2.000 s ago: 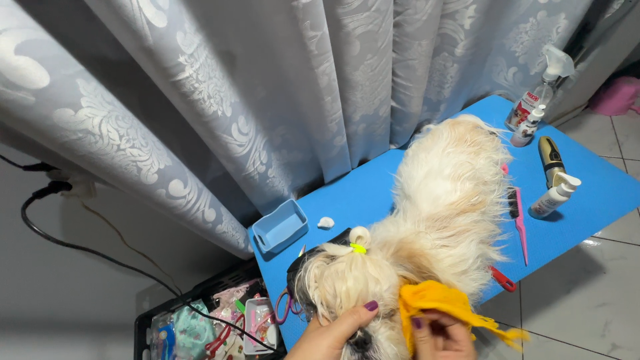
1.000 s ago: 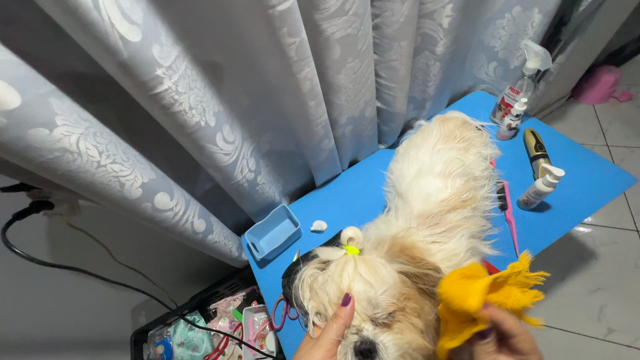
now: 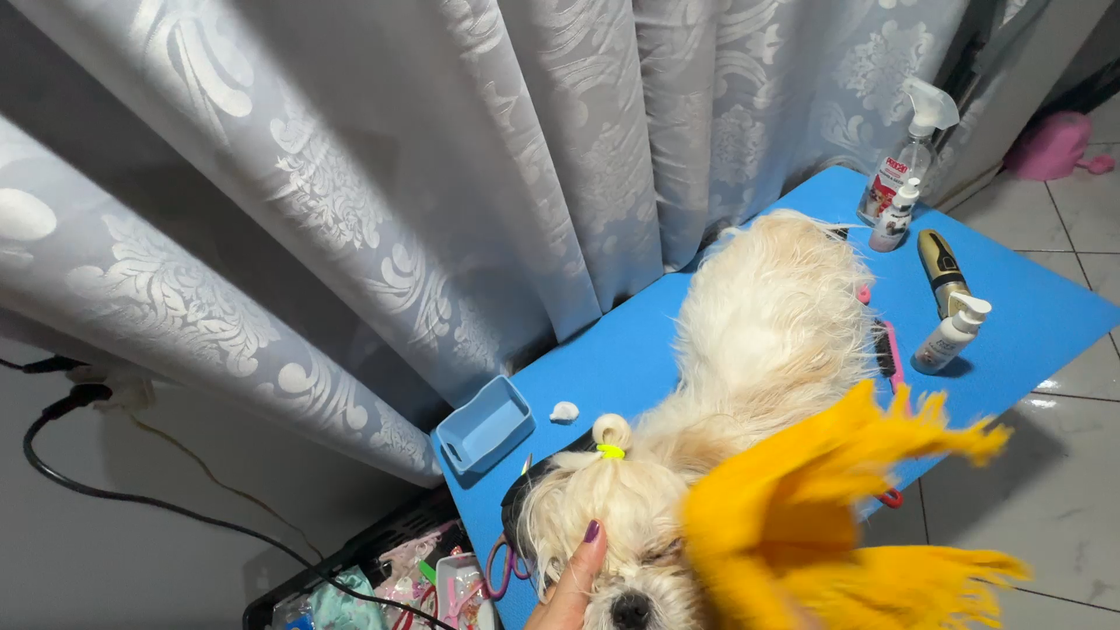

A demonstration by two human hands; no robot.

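A cream and white long-haired dog (image 3: 770,324) lies on a blue table (image 3: 612,350), its head at the near edge. A yellow-green hair tie (image 3: 611,451) holds its topknot. My left hand (image 3: 573,582) cups the side of the dog's face, thumb below the eye; the other fingers are hidden. My right hand (image 3: 801,612) is almost wholly hidden behind a fringed yellow cloth (image 3: 770,507), blurred and raised beside the dog's head. Scissors with purple handles (image 3: 497,569) lie by the dog's head, left of it.
A blue plastic tray (image 3: 486,429) and a white tuft (image 3: 564,411) lie at left. Right of the dog are a spray bottle (image 3: 901,166), two pump bottles (image 3: 894,219), gold hair clippers (image 3: 945,271) and a pink brush (image 3: 891,354). A black crate (image 3: 350,569) of supplies stands below; a black cable (image 3: 175,507) crosses it.
The yellow cloth has moved from against the dog's face up and away to the right, spreading out. My left hand stays on the dog's face, which has come further into view.
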